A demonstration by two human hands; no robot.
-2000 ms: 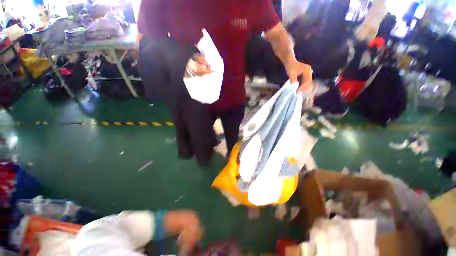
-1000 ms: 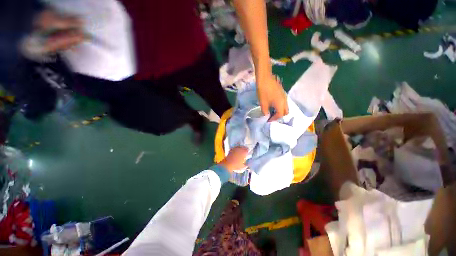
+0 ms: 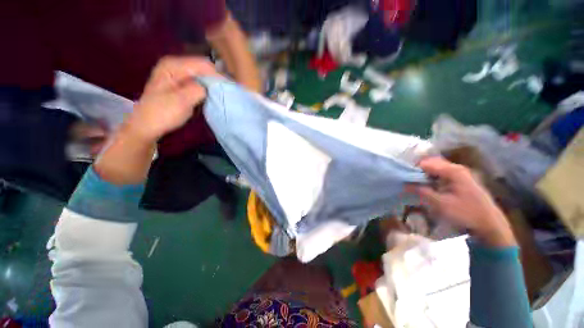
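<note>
A light blue garment piece with white areas point(image 3: 365, 173) is stretched between my two hands, its middle hanging down in folds. My left hand point(image 3: 170, 99) grips its upper left corner. My right hand point(image 3: 458, 195) grips its right end and is slightly blurred. The yellow sack point(image 3: 259, 221) is below and behind the cloth, mostly hidden by it.
A person in a dark red top point(image 3: 96, 41) stands close at the upper left, a white sheet point(image 3: 96, 102) by one hand. Stacked white pieces point(image 3: 432, 275) lie at the lower right by a carton. Offcuts point(image 3: 378, 83) lie on the green floor.
My left hand has risen from the sack with the light blue piece. My right hand has come into view gripping its other end. The person's arm has drawn back from the sack.
</note>
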